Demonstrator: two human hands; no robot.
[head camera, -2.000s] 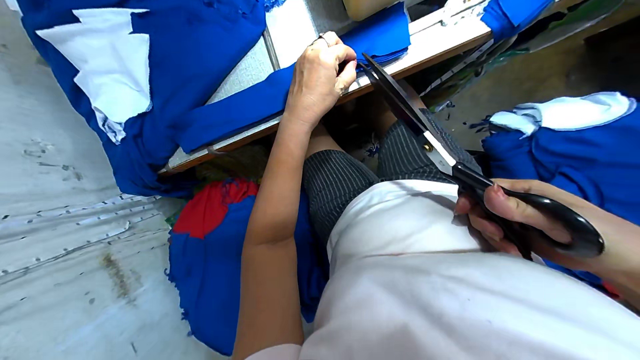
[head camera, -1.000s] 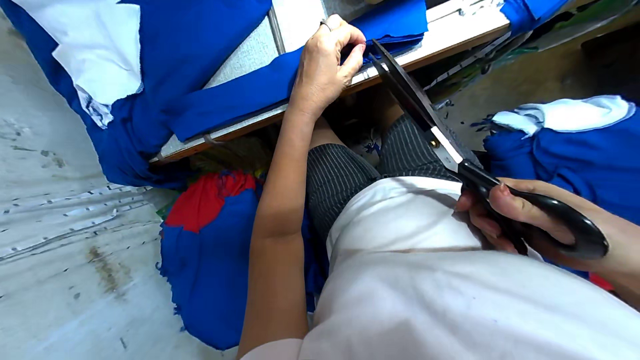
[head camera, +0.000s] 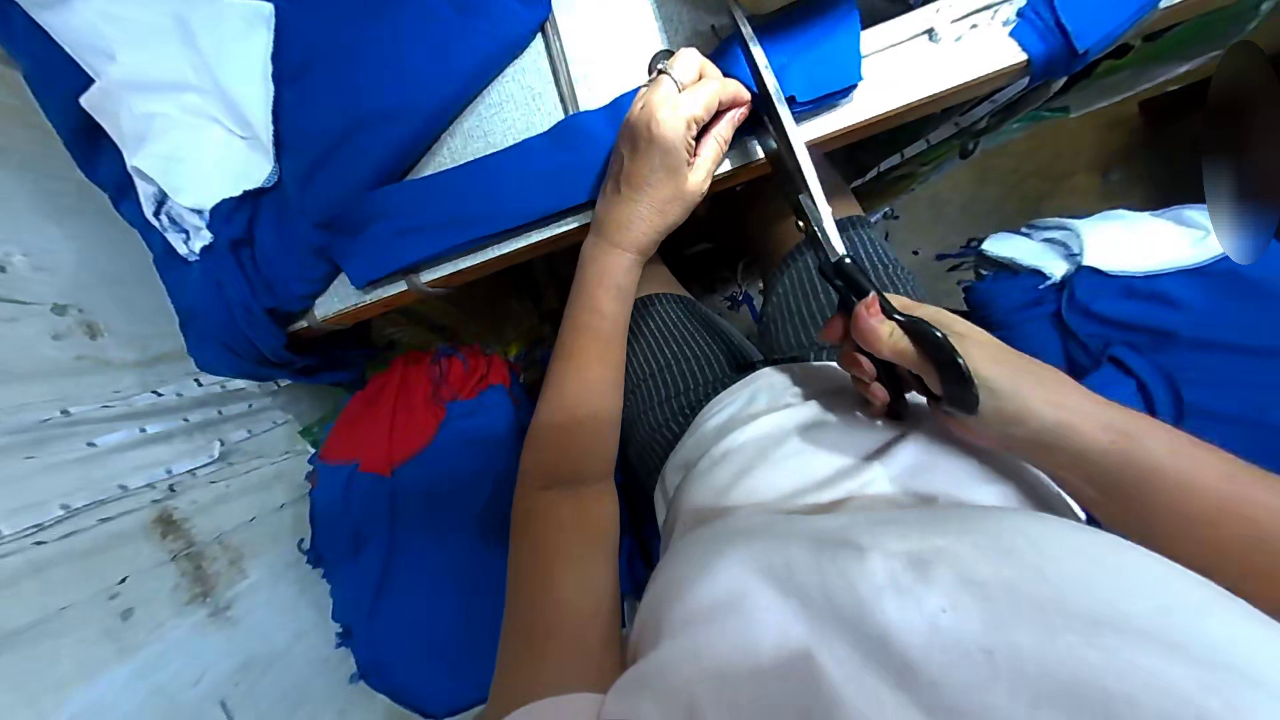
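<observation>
A folded strip of blue fabric (head camera: 520, 185) lies along the front edge of the table. My left hand (head camera: 665, 145), with a ring on one finger, pinches this fabric between thumb and fingertips near its right part. A pair of large black-handled scissors (head camera: 815, 185) is in my right hand (head camera: 890, 350), with thumb and fingers at the handle loops. Its long blades point up and away from me, across the fabric just right of my left fingertips. Whether the blades touch the fabric, I cannot tell.
The table's wooden edge (head camera: 920, 105) runs slantwise before my lap. Blue fabric with a white piece (head camera: 200, 100) hangs over its left end. Below lies a blue and red fabric pile (head camera: 420, 540). More blue fabric (head camera: 1180, 330) with a white part is at the right.
The scissors have moved up and forward over the blue fabric, with the right hand shifted slightly. The left hand keeps its pinch near the same part of the fabric.
</observation>
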